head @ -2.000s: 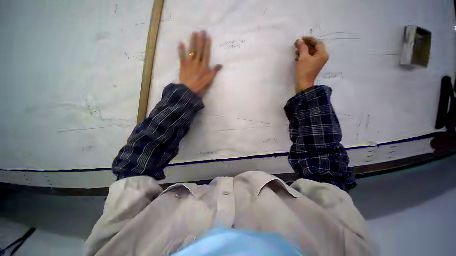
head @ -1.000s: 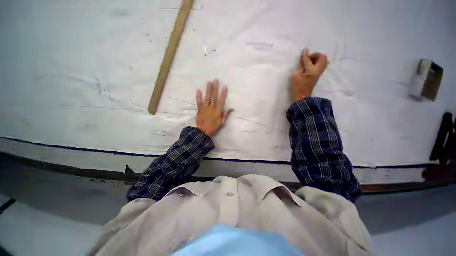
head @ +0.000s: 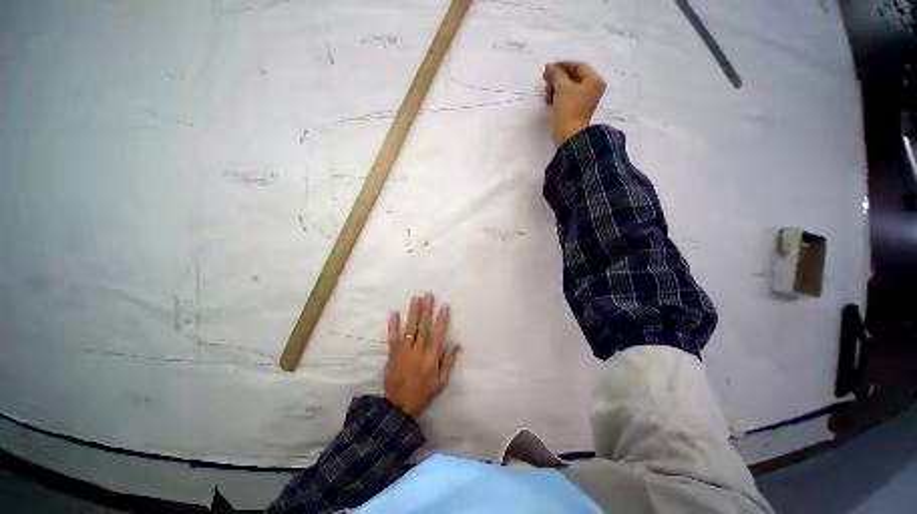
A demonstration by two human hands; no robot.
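Note:
The white marker paper [head: 251,221] covers the table and shows thin outlines and small writing. My left hand [head: 414,361] lies flat on it near the front edge, fingers spread, a ring on one finger. My right hand [head: 575,92] is farther out at upper centre, thumb and fingertips pinched together over a drawn line. Anything between the fingertips is too small to tell. The wooden stick [head: 377,179] lies slanted on the paper, left of both hands.
A small open box [head: 798,263] stands at right, with a black oblong object [head: 852,349] below it. A grey metal ruler [head: 710,43] lies at the top right. The dark fabric edge [head: 221,465] runs along the front. Dark things lie beyond the right edge.
The view has tilted farther over the table, so the stick and box appear lower and the metal ruler shows. My right hand has reached farther forward; my left stays flat near the front.

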